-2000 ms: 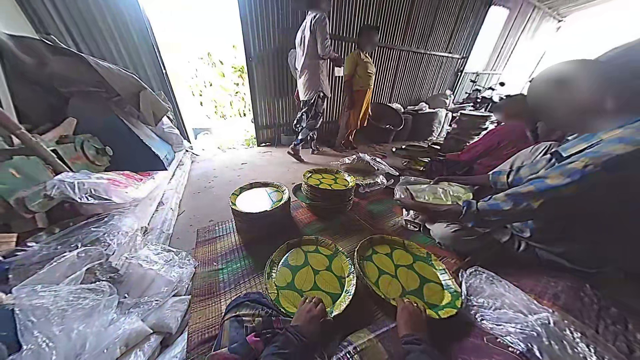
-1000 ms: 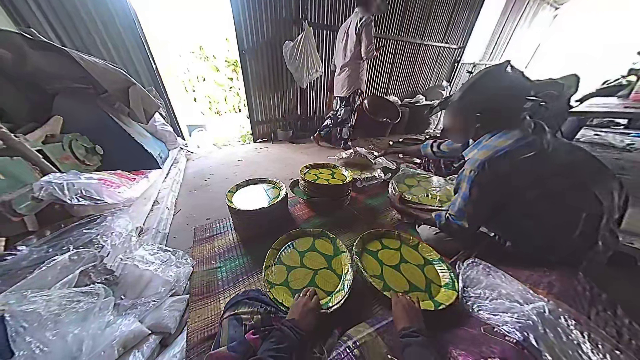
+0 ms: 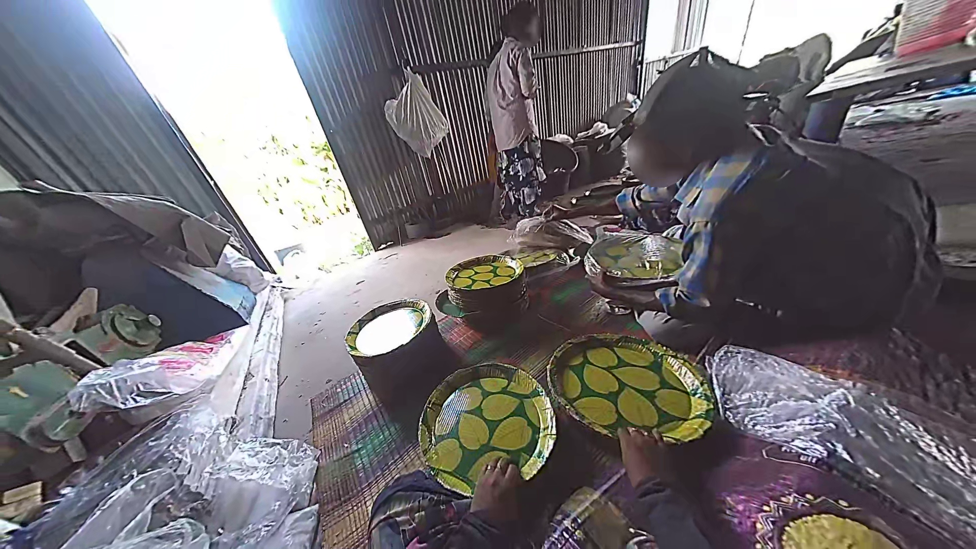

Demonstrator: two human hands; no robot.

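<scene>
Two round plates with a green and yellow leaf pattern lie side by side in front of me. My left hand (image 3: 497,486) rests on the near rim of the left leaf-patterned plate (image 3: 488,427), fingertips over its edge. At the near rim of the right leaf-patterned plate (image 3: 631,385) is my right hand (image 3: 644,451), its fingers on the edge. Whether either hand pinches the rim is hard to tell. Beyond them stand a tall stack of plates (image 3: 387,328) with a bright glare on top and a second stack of leaf-patterned plates (image 3: 486,274).
A seated co-worker (image 3: 808,229) at the right holds plates in clear plastic (image 3: 637,255). Clear plastic bags (image 3: 823,412) lie right of my plates, more plastic sheeting (image 3: 229,473) at the left. Another person (image 3: 515,107) stands by the corrugated wall. A woven mat (image 3: 351,450) lies beneath the stacks.
The person in yellow, seen at first by the wall, is out of sight. The seated co-worker has leaned forward over the wrapped plates. My hands remain at the two near rims.
</scene>
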